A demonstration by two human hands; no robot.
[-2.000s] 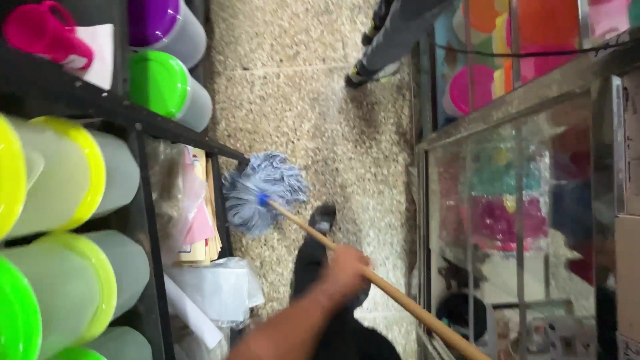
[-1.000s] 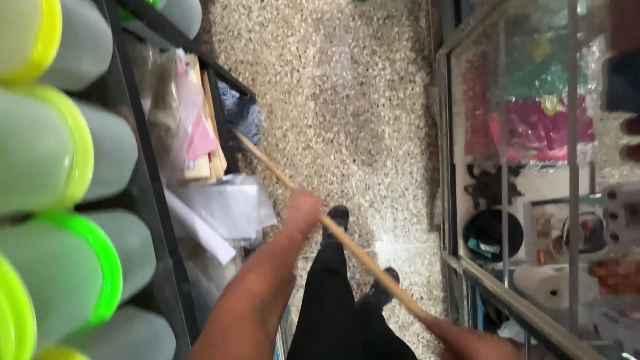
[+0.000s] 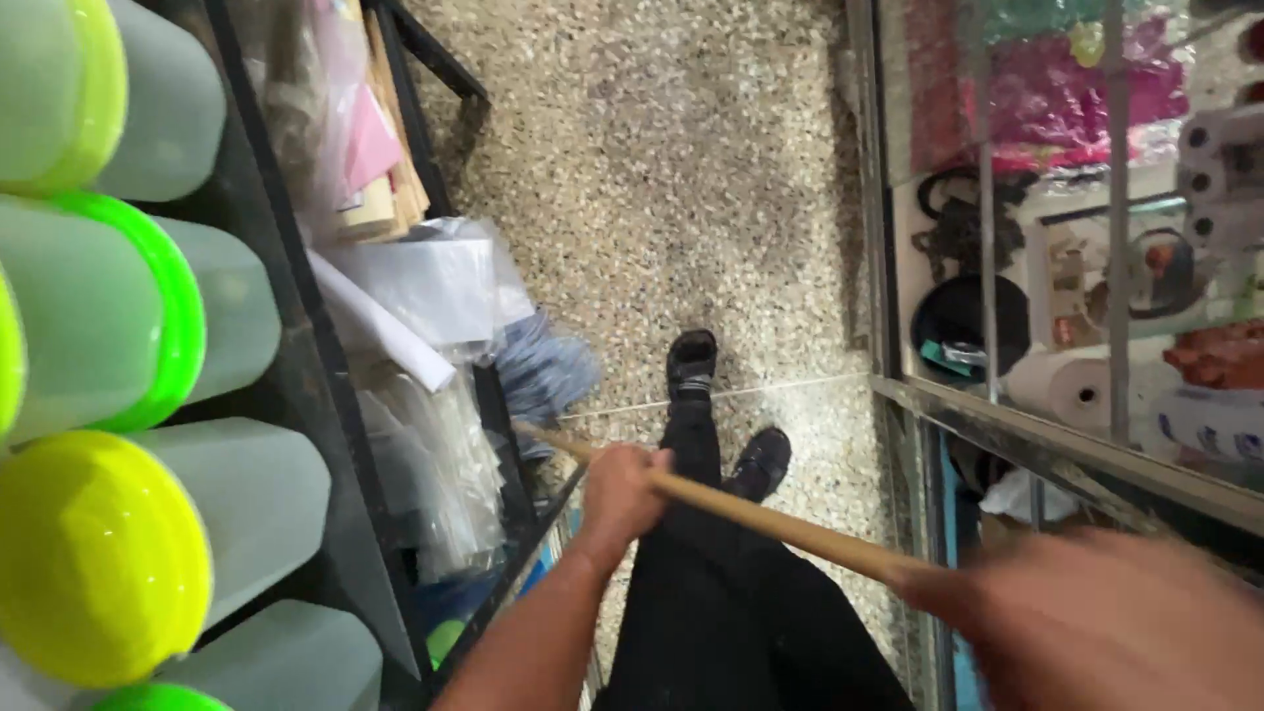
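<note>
My left hand [image 3: 624, 494] is closed round the lower part of a mop's wooden handle [image 3: 780, 525], in front of my dark trousers. Blurred at the lower right, my right hand [image 3: 1066, 602] grips the upper part of the same handle. The blue-grey string mop head [image 3: 545, 367] lies on the speckled floor [image 3: 681, 178] against the foot of the left shelf, beside clear plastic bags. Part of the mop head is hidden by the shelf edge and bags.
On the left, a black metal shelf [image 3: 331, 395] holds translucent containers with yellow and green lids [image 3: 104, 558]. Plastic bags [image 3: 434, 286] and a white roll stick out below. A metal-framed glass display case [image 3: 1037, 425] with assorted goods stands right. My shoes [image 3: 693, 360] are on the floor between.
The mop head, at the shelf's black leg two seconds ago, is now further back along the shelf, below the plastic bags. My right hand has come into view on the handle. The view has moved.
</note>
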